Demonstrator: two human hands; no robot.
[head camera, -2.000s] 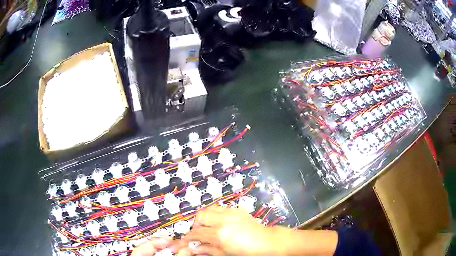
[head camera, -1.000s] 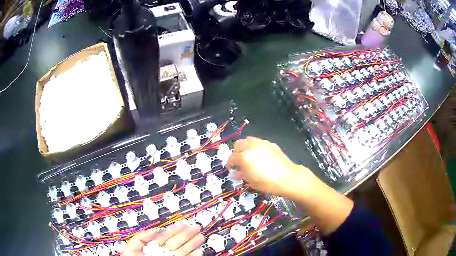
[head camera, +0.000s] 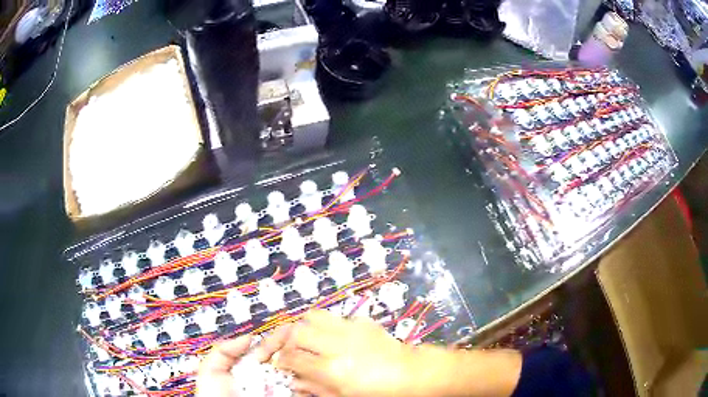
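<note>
A clear blister tray (head camera: 116, 248) holds slanting rows of small silver-white motors (head camera: 293, 243) with red, orange and dark wires between the rows. My left hand (head camera: 221, 371) is at the bottom edge, partly cut off, palm up, with a heap of small white plastic pieces (head camera: 256, 375) in it. My right hand (head camera: 334, 353) lies over the lower part of the tray, its fingertips at the heap in my left palm. Whether the right fingers grip a piece cannot be seen clearly.
An open brown box (head camera: 132, 139) of white pieces stands at the left. Beside it are a black cylinder (head camera: 225, 85) and a white-grey base. Stacked filled trays (head camera: 582, 147) lie at the right, with a pinkish bottle (head camera: 604, 39) behind. A cardboard carton (head camera: 652, 295) is below the bench edge.
My right hand first moved from the palm to the tray's right side, then came back to my left hand. The view has shifted slightly.
</note>
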